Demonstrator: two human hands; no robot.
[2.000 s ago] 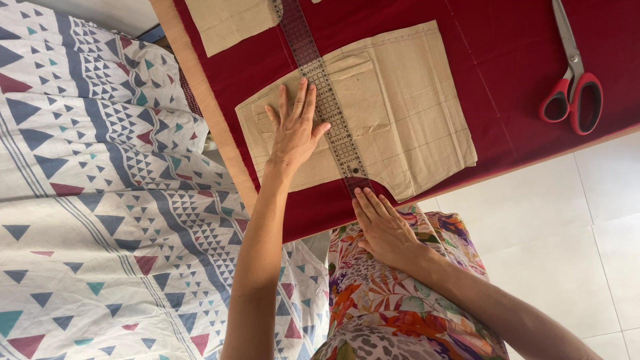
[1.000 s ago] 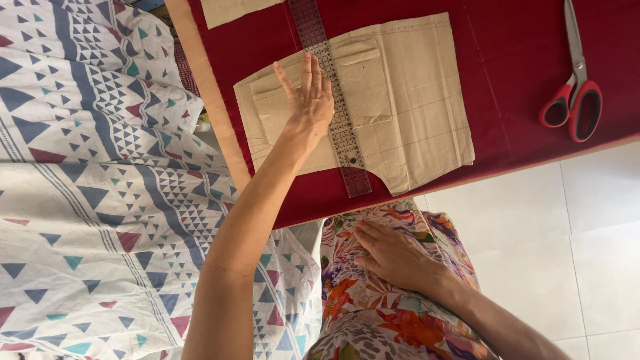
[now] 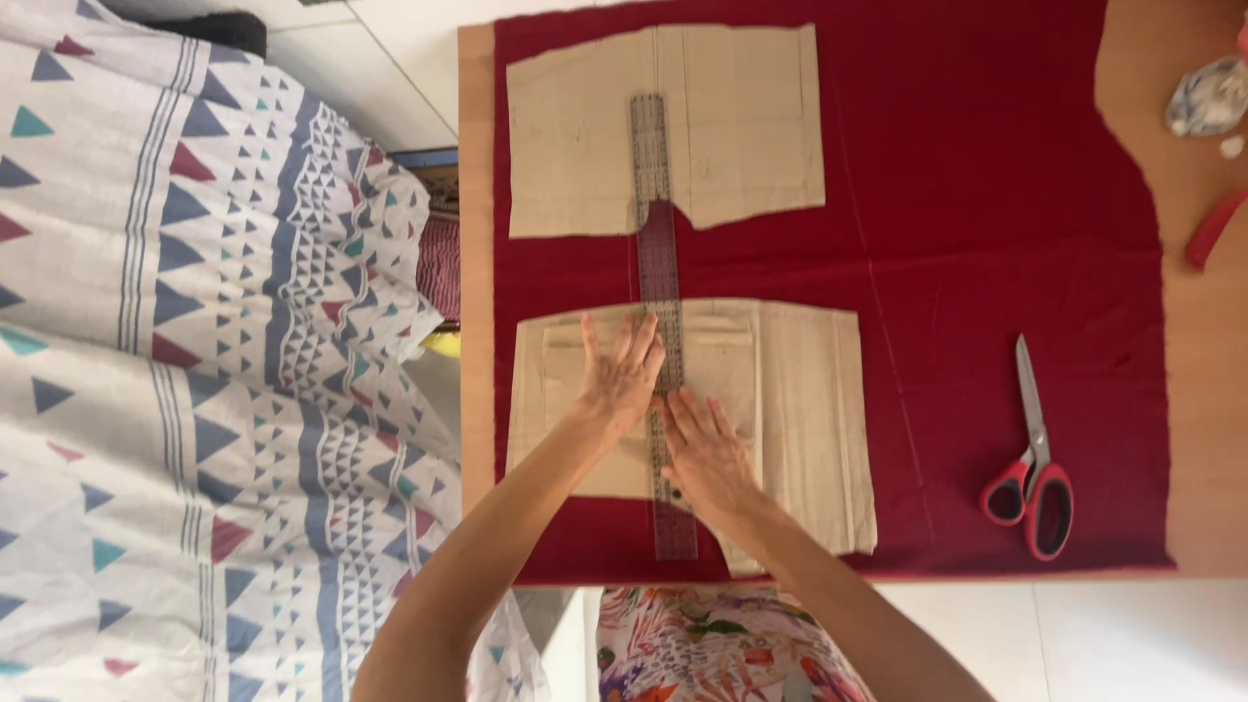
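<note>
A clear ruler (image 3: pixel 657 253) lies lengthwise across two tan paper pattern pieces, the far one (image 3: pixel 751 117) and the near one (image 3: pixel 814 419). Both pieces rest on dark red fabric (image 3: pixel 1004 234) spread over a wooden table. My left hand (image 3: pixel 621 375) lies flat with fingers apart on the near piece, its fingertips at the ruler's left edge. My right hand (image 3: pixel 710 448) rests on the same piece, with its fingertips at the ruler's right edge. Neither hand grasps anything. Scissors with red and black handles (image 3: pixel 1038 468) lie on the fabric at the right.
A thin chalk-like line runs down the fabric right of the patterns. On the wooden table (image 3: pixel 1209 390) at the far right are a crumpled bag (image 3: pixel 1206 97) and a red object (image 3: pixel 1214 232). A patterned cloth (image 3: pixel 224 390) hangs at the left.
My right hand has moved from my lap onto the near pattern piece beside the ruler. The view has shifted and shows more of the table.
</note>
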